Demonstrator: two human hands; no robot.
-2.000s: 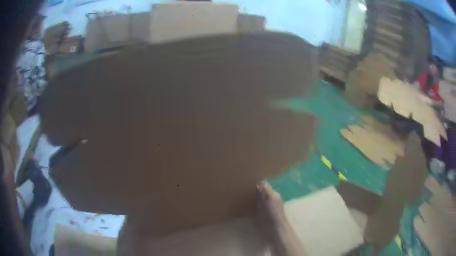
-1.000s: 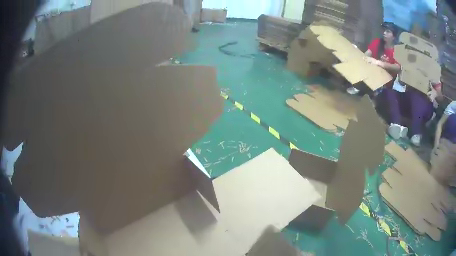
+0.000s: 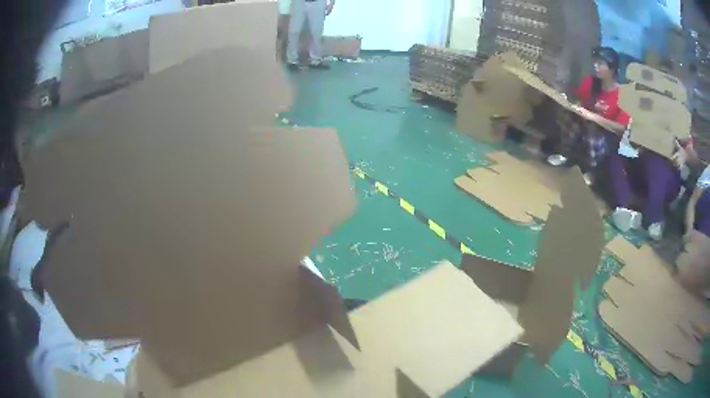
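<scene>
A part-folded box (image 3: 436, 326) lies low in front of me, its tan inner surface facing up. Its big brown lid panel (image 3: 187, 210) rises at the left and fills much of the view. A small flap (image 3: 331, 307) stands beside the lid panel's lower right edge. At the box's right, a side panel (image 3: 557, 264) with notched edges stands up, with a small flap (image 3: 498, 280) beside it. Neither my left hand nor my right hand can be seen. The lower edge of the box is cut off by the picture.
Box blanks (image 3: 650, 311) lie on the green floor at right, with others (image 3: 506, 186) further off. Yellow-black tape (image 3: 406, 206) crosses the floor. Seated people (image 3: 599, 101) handle blanks at right. A person's legs (image 3: 306, 31) stand at the back. A white sheet (image 3: 89, 361) lies lower left.
Over two seconds, the view has turned right and the lid panel now sits further left. The hand seen at the panel's lower edge has left the view. Standing legs now show at the back.
</scene>
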